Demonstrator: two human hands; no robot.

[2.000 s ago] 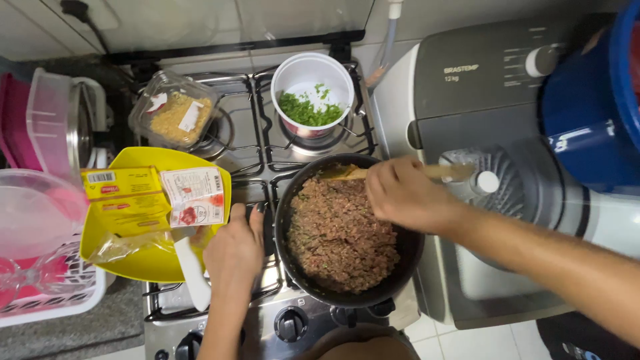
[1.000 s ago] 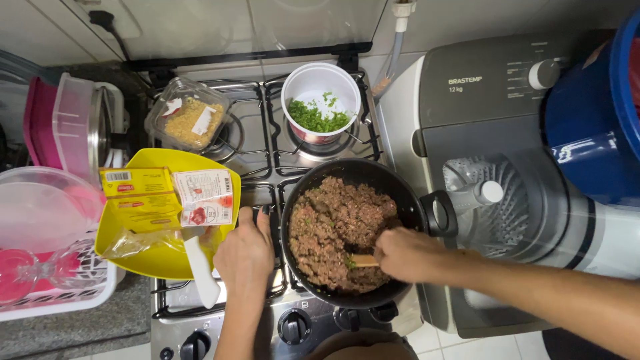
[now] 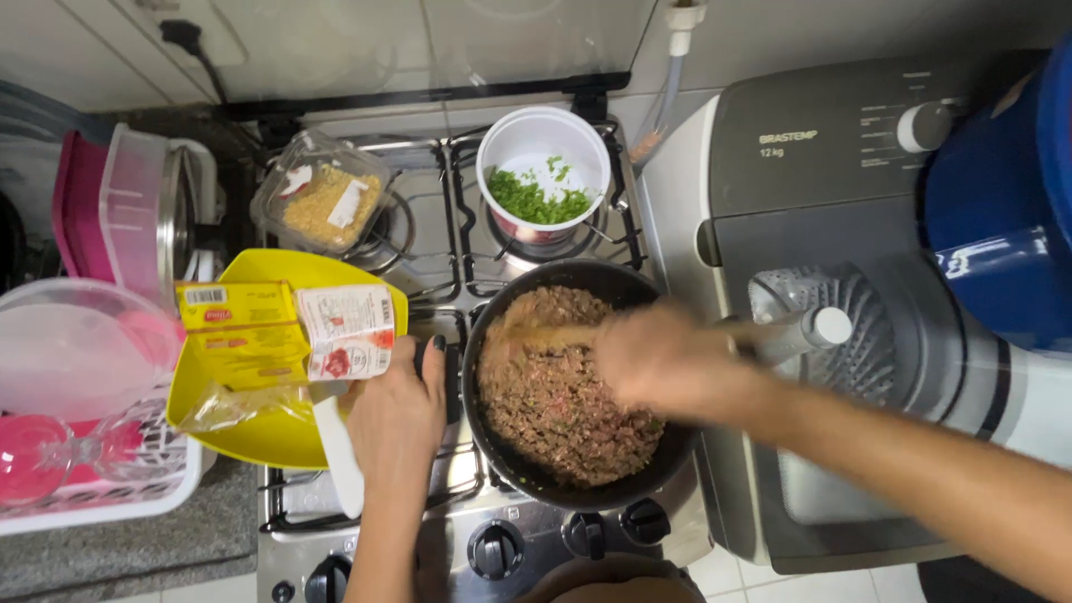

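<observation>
My right hand, blurred by motion, grips a wooden spoon whose end lies in the browned ground meat. The meat fills much of a dark frying pan on the front right of the stove. My left hand is closed around the pan's black handle at its left side. Behind the pan stands a white tub with chopped green herbs in it. Left of my left hand, a yellow bowl holds opened food packaging, and a white-handled utensil leans out of it.
A clear plastic container of yellowish crumbs sits on the back left burner. Farther left are a white dish rack and plastic containers. A washing machine with a blue bucket flanks the stove's right side.
The spoon has moved about in the meat, from the pan's upper right to its lower middle, then to the upper left. My left hand stays at the pan's left side.
</observation>
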